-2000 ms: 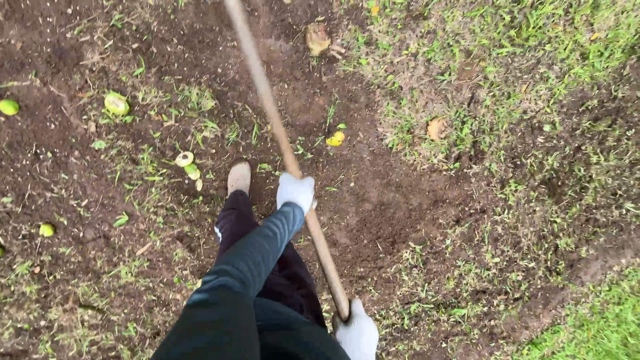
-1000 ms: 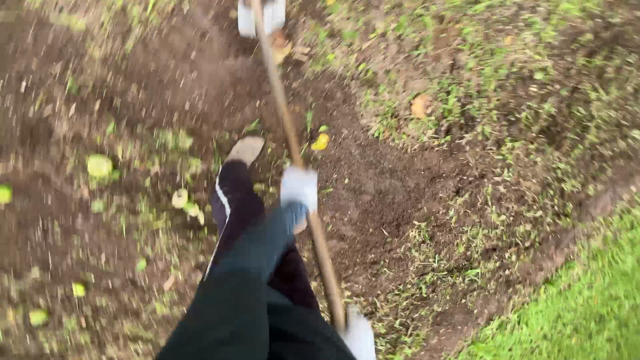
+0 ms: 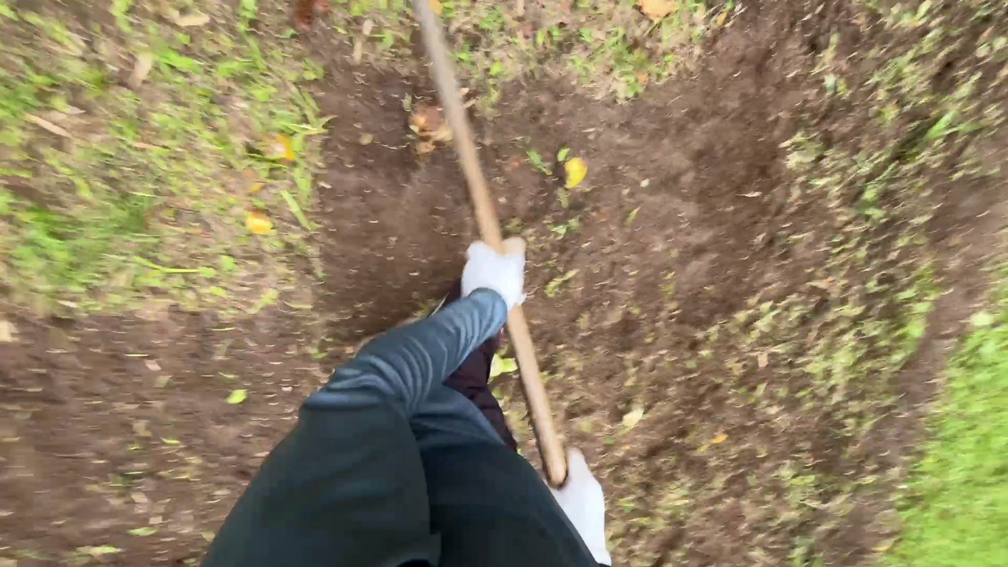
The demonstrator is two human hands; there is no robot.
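A long wooden tool handle (image 3: 470,157) slants from the top edge down to the lower middle; its far end lies outside the view. My left hand (image 3: 494,274), in a white glove, is closed around the handle near its middle. Close to the handle's butt end is my right hand (image 3: 581,500), also white-gloved, gripping it low beside my body. Bare brown soil (image 3: 378,205) lies under the handle. The tool's head is out of view.
Patchy grass (image 3: 142,189) grows at the upper left. Yellow leaves (image 3: 575,172) and a brownish clump (image 3: 429,124) dot the soil. Denser green grass (image 3: 957,472) borders the right side. My trouser leg (image 3: 476,386) shows beneath the left arm.
The view has shifted over the ground, bringing in grass at upper left. A metal tool head at the handle's far end showed one second ago and is now out of view. Both hands still hold the handle.
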